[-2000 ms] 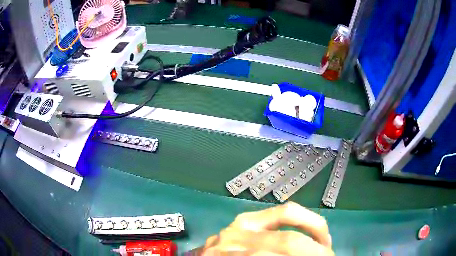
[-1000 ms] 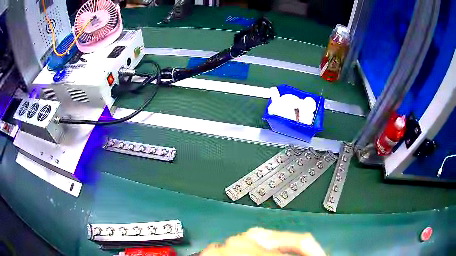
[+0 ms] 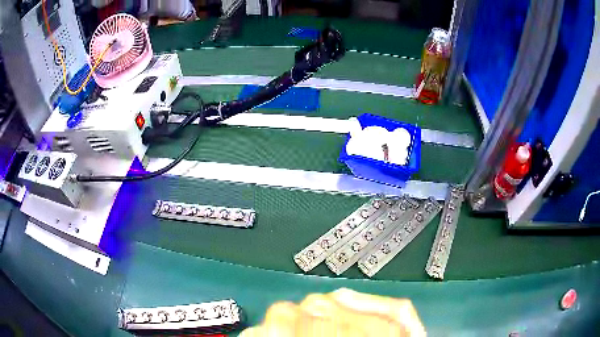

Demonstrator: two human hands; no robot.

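One bare hand, which looks like my right hand (image 3: pixel 339 317), is at the bottom edge, blurred and cut off. Its fingers look curled, and whether it holds anything is hidden. My left hand is not in view. A grey metal strip with a row of round parts (image 3: pixel 181 315) lies on a dark block at the bottom left. A sliver of red shows below it at the picture's edge. Three similar strips (image 3: pixel 378 237) are fanned on the green belt, with a fourth (image 3: pixel 445 233) to their right. Another strip (image 3: pixel 204 214) lies on the belt at the left.
A white unit with small fans (image 3: pixel 49 174) and purple glow is at the left, below a pink fan (image 3: pixel 120 51). A blue bin (image 3: pixel 378 168) holds white lumps. A red bottle (image 3: pixel 513 171) stands by the blue cabinet. A drink bottle (image 3: pixel 432 69) stands behind. A pinkish disc (image 3: pixel 568 299) lies right.
The single strip on the belt has moved right, away from the white unit. The hand sits lower in the picture. The view has shifted, and the red bottle at the bottom has nearly left the frame.
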